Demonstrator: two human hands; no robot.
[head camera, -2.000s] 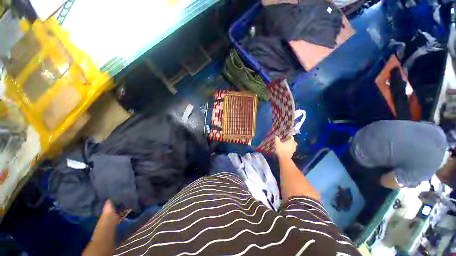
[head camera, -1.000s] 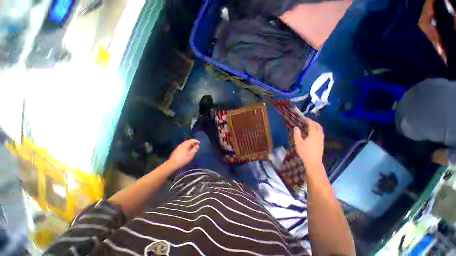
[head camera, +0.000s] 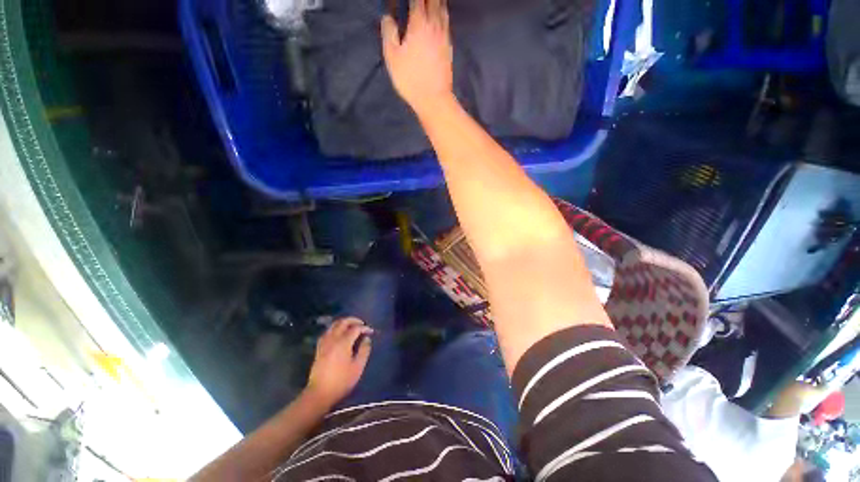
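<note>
Dark grey cloth pieces (head camera: 523, 71) lie in a blue plastic crate (head camera: 269, 184) at the top centre. My right hand (head camera: 422, 58) reaches over the crate's near rim and lies on the cloth. Its thumb is apart from the fingers, and the fingertips are near the picture's top edge. No cloth is seen gripped in it. My left hand (head camera: 339, 360) is low in front of my body, empty, with loosely curled fingers apart from the thumb, away from the crate.
A red and grey checked cushion (head camera: 655, 311) and a partly hidden woven wooden piece (head camera: 462, 259) are beside my right arm. The green-edged white table (head camera: 71, 273) curves along the left. A light blue board (head camera: 802, 226) is at the right. A person in white (head camera: 726, 428) is at lower right.
My right hand has left the checked cushion and moved forward onto the cloth in the crate. The view has shifted towards the crate. The dark cloth by my left hand earliest is out of view.
</note>
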